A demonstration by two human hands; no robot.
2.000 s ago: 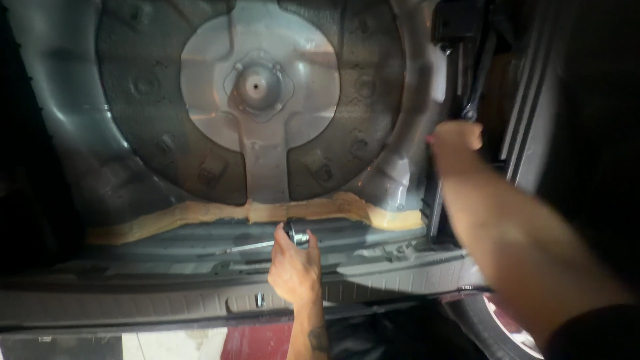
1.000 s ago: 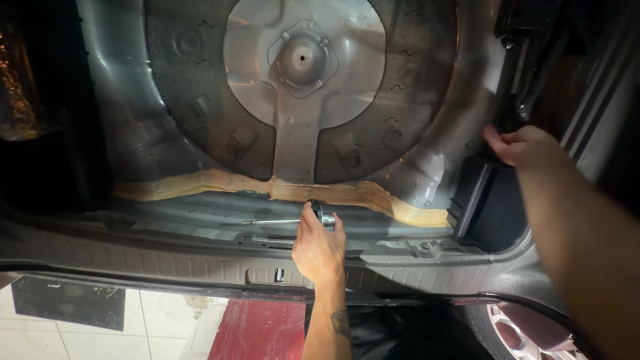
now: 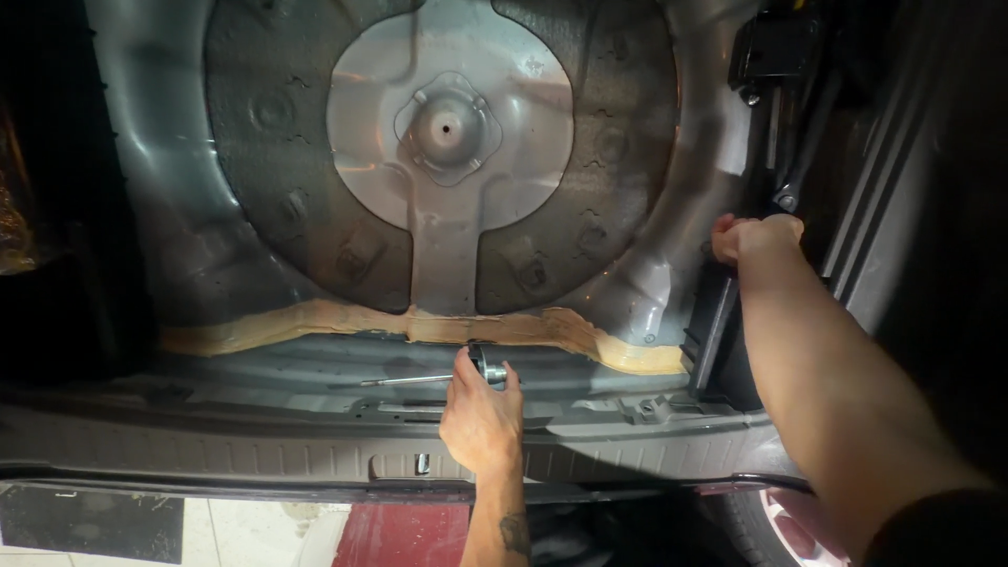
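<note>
Near the rear edge of a car's spare wheel well (image 3: 449, 268), my left hand (image 3: 484, 417) grips a small metal tool (image 3: 492, 372) with a dark round part; its exact kind cannot be told. A thin metal shaft (image 3: 405, 380) points left from that hand. Above it runs a tan sealant strip (image 3: 504, 327) across the metal floor. My right hand (image 3: 760, 236) is at the right side of the well, fingers curled, beside a black bracket or rod assembly (image 3: 786, 197). Whether it holds anything is hidden.
A ribbed plastic sill trim (image 3: 299, 461) spans the front. A black box-like part (image 3: 776, 51) is at upper right, and a black bin (image 3: 724, 339) below my right hand. Dark trim stands at left. Below lie a tiled floor, a red panel (image 3: 402, 535) and a wheel (image 3: 776, 524).
My right hand has moved from the top of the black bin up toward the rod assembly since a second ago. My left hand keeps its hold on the metal tool.
</note>
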